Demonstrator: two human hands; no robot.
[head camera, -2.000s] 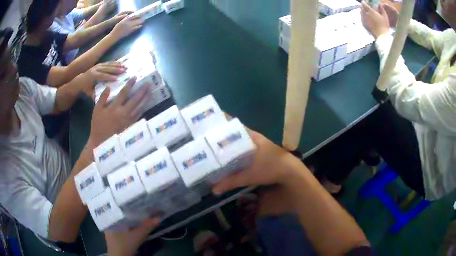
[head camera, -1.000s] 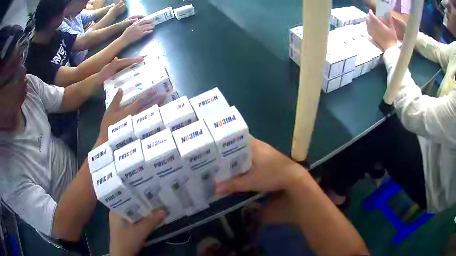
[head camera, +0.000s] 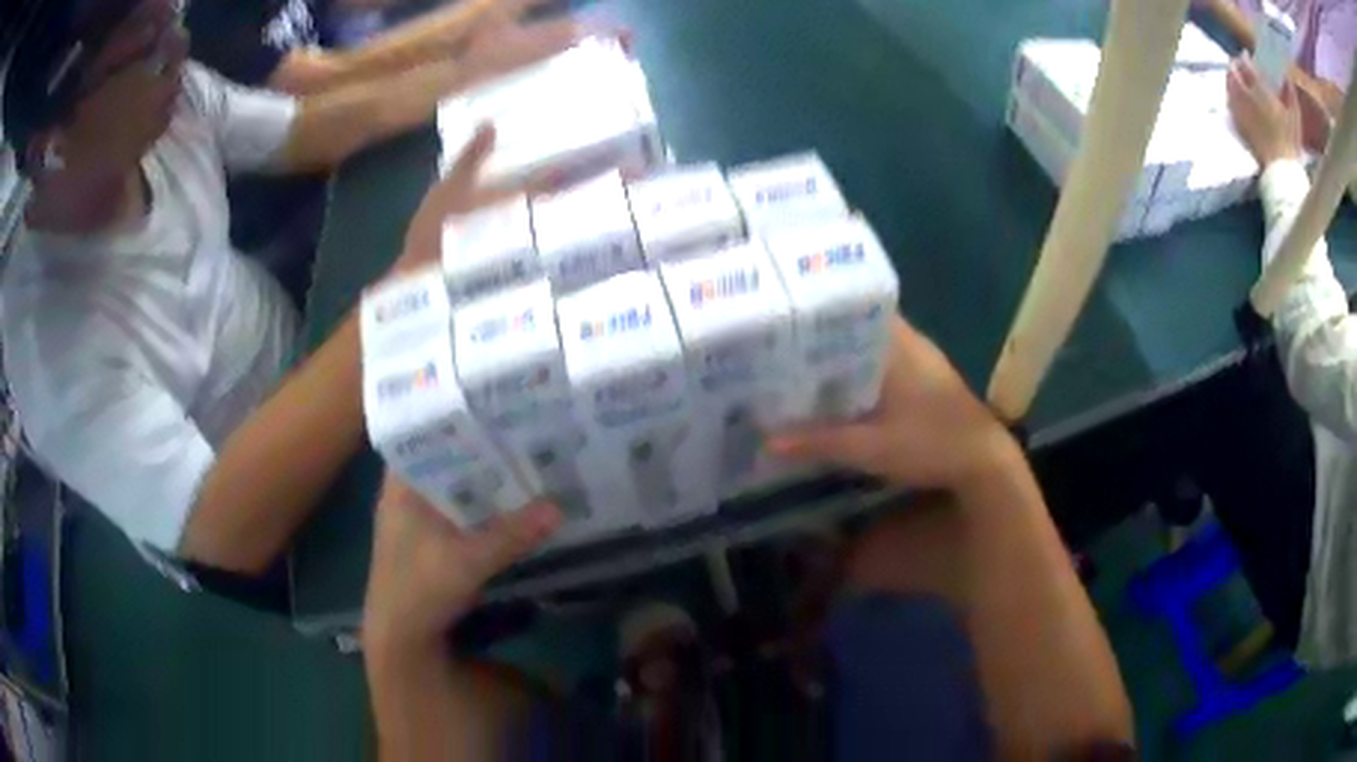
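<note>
A block of white retail cartons (head camera: 640, 357) in two rows is held upright above the bench edge, end flaps up with a blue-and-orange brand word. Device pictures show on the front faces. My left hand (head camera: 447, 551) presses the block's lower left side, thumb on the front. My right hand (head camera: 908, 417) grips its right side, thumb on the front. The fingers behind the block are hidden. The picture is blurred.
A neighbour's carton stack (head camera: 551, 112) lies just beyond, with a worker in white (head camera: 142, 313) at left. Another carton stack (head camera: 1191, 134) is at right, past a cream post (head camera: 1094, 209). A blue stool (head camera: 1213, 625) stands lower right.
The block and both hands have shifted right and up in the picture. The block sits more level, and its front faces now show, hidden two seconds ago. The view has also turned.
</note>
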